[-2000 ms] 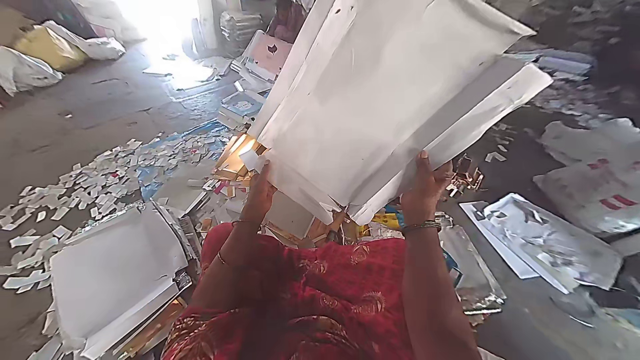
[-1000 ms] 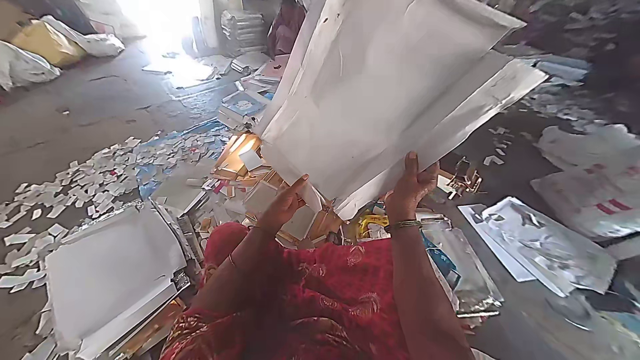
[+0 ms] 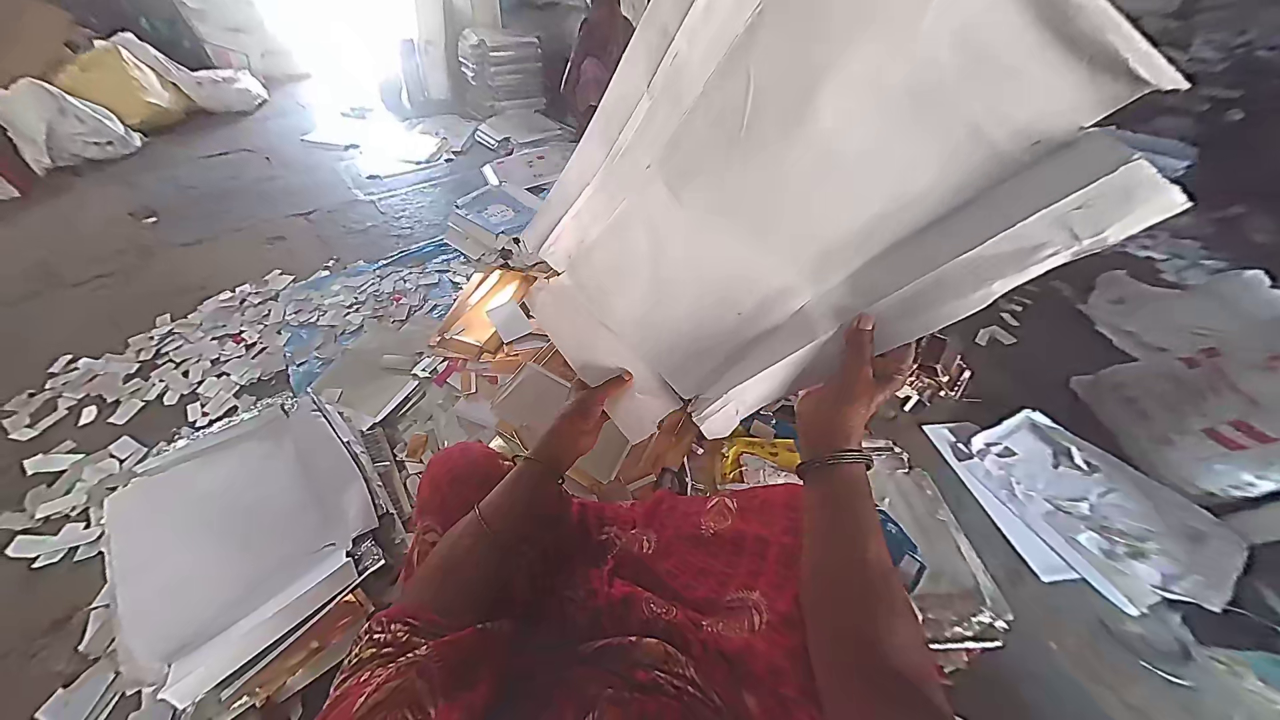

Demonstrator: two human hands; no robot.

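Note:
A large, creased white cardboard sheet point(image 3: 760, 180) with folded side flaps is held up in front of me, running out of view at the top. My left hand point(image 3: 580, 425) pinches its lower left corner, thumb on the near face. On the lower right edge, my right hand point(image 3: 850, 395) grips a flap with the thumb in front and the fingers mostly hidden. Below the sheet, in front of my red patterned garment point(image 3: 690, 550), small cardboard pieces point(image 3: 540, 395) and a yellow packet point(image 3: 765, 458) lie in a heap.
At my left is a stack of flattened white boards point(image 3: 240, 520). Small paper scraps point(image 3: 210, 350) spread over the floor and a blue sheet. White bags point(image 3: 1190, 380) and a paper sheet with torn pieces point(image 3: 1090, 510) lie at right. Bundled stacks point(image 3: 500, 70) stand behind, near a person point(image 3: 595, 65).
My left hand has let its hold move from the sheet's lower left side toward its bottom corner since the first frame. Both hands still hold the white sheet, and its tilt has shifted slightly.

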